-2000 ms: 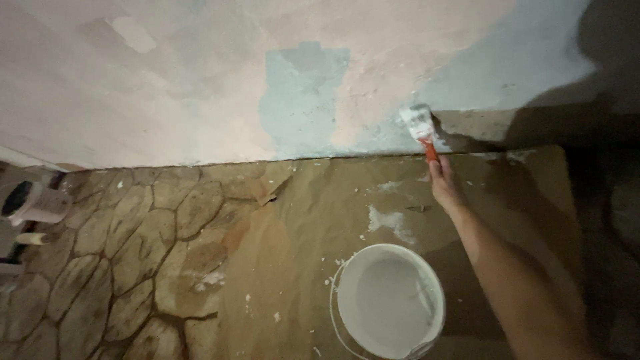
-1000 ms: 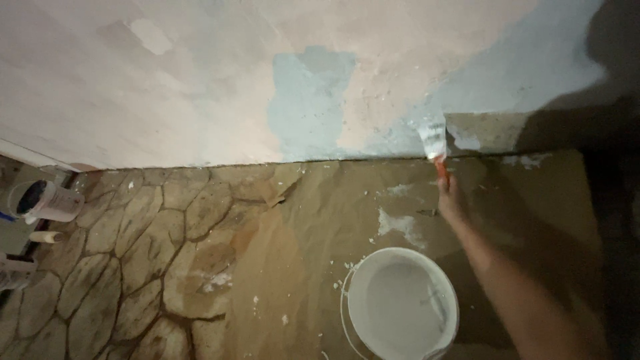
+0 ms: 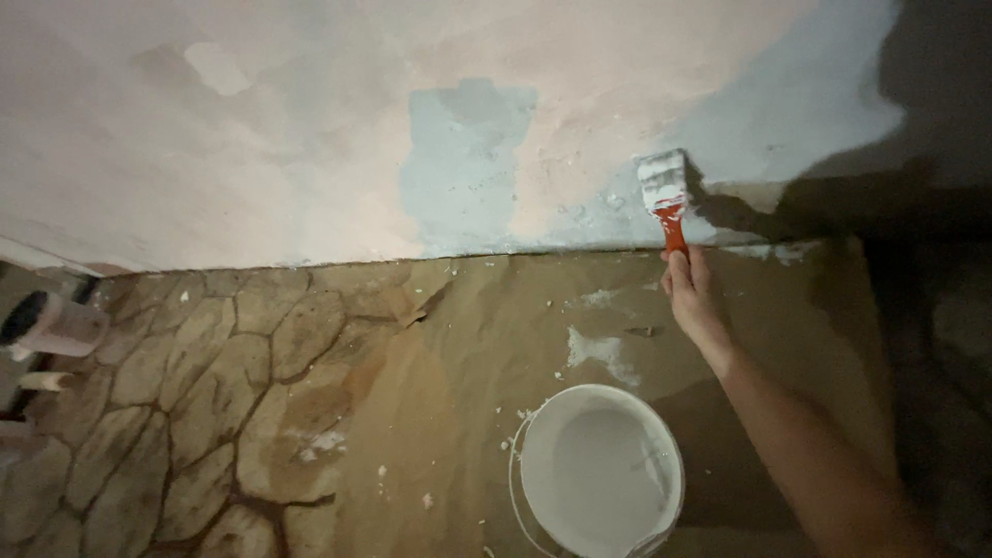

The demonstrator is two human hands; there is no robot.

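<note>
My right hand grips the red handle of a flat paintbrush, whose bristles and ferrule are coated with white paint. The bristles are against or very close to the lower part of the wall, which is patched in pale pink and light blue-grey; contact is hard to tell. Below the hand, a white plastic bucket with a wire handle stands on brown covering paper and holds whitish paint. My left hand is out of view.
Brown paper, spotted with white splashes and crumbs, covers the floor along the wall. Stone-patterned flooring lies to the left. A pinkish bucket with a dark inside and a pale cylindrical thing are at the left edge. Shadow darkens the right side.
The brush was lower, near the wall's base, one second ago; it is now farther up and left on the wall, still in my right hand.
</note>
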